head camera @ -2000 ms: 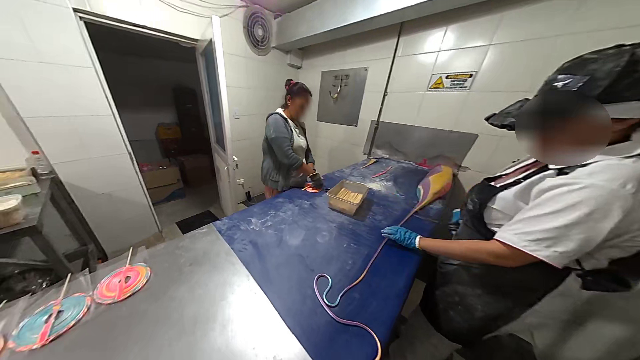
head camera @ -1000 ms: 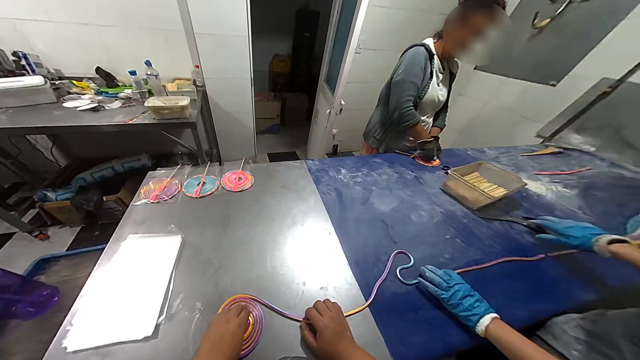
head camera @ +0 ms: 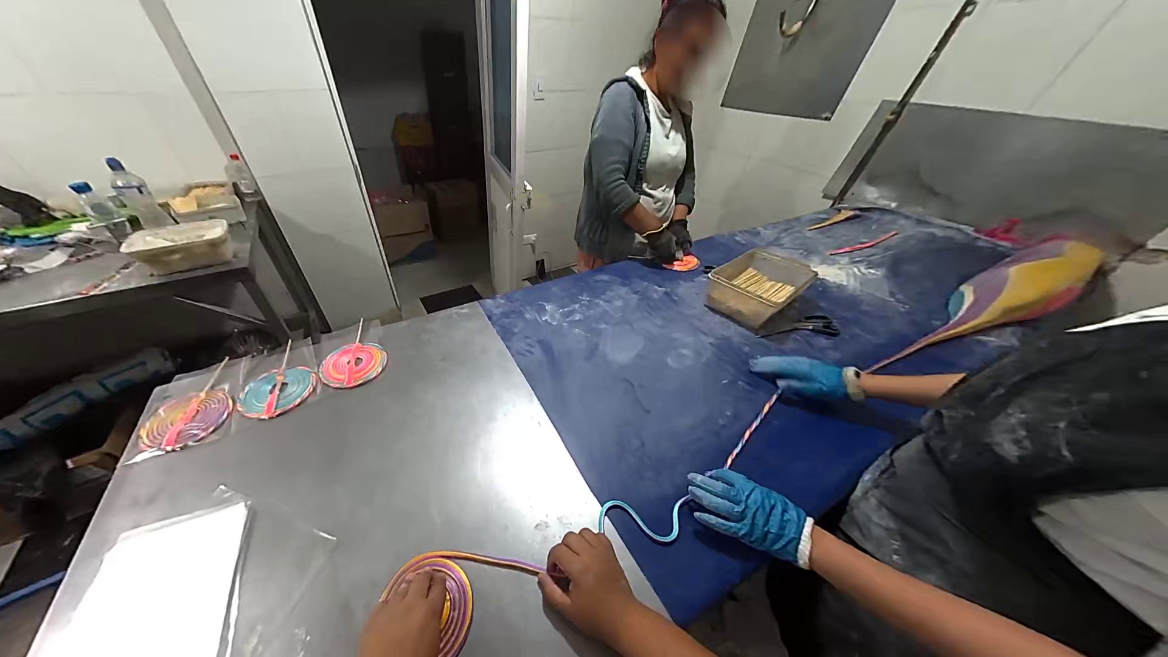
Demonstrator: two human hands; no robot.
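My left hand (head camera: pixel 406 616) lies flat, fingers pressed on a coil of multicoloured candy rope (head camera: pixel 461 602) on the steel table. From the coil's top the candy rope (head camera: pixel 497 559) runs right to my right hand (head camera: pixel 589 579), whose curled fingers pinch it near the edge of the blue mat. Past that hand the rope turns light blue and bends over the mat to a co-worker's gloved hand (head camera: pixel 753 516). A twisted striped stretch (head camera: pixel 753 431) leads on to the co-worker's other gloved hand (head camera: pixel 803 376) and a large striped candy mass (head camera: pixel 1022 287).
Three spiral lollipops (head camera: pixel 276 392) on sticks lie on clear wrappers at the table's far left. A stack of white sheets (head camera: pixel 160 579) is at the near left. On the blue mat (head camera: pixel 611 338) stand a tub of sticks (head camera: pixel 762 285) and scissors (head camera: pixel 808 326). Another person works at the far edge.
My right hand has moved right along the rope, away from the coil. The co-worker's gloved hands have changed position, and a twisted striped stretch now shows between them. The view has shifted.
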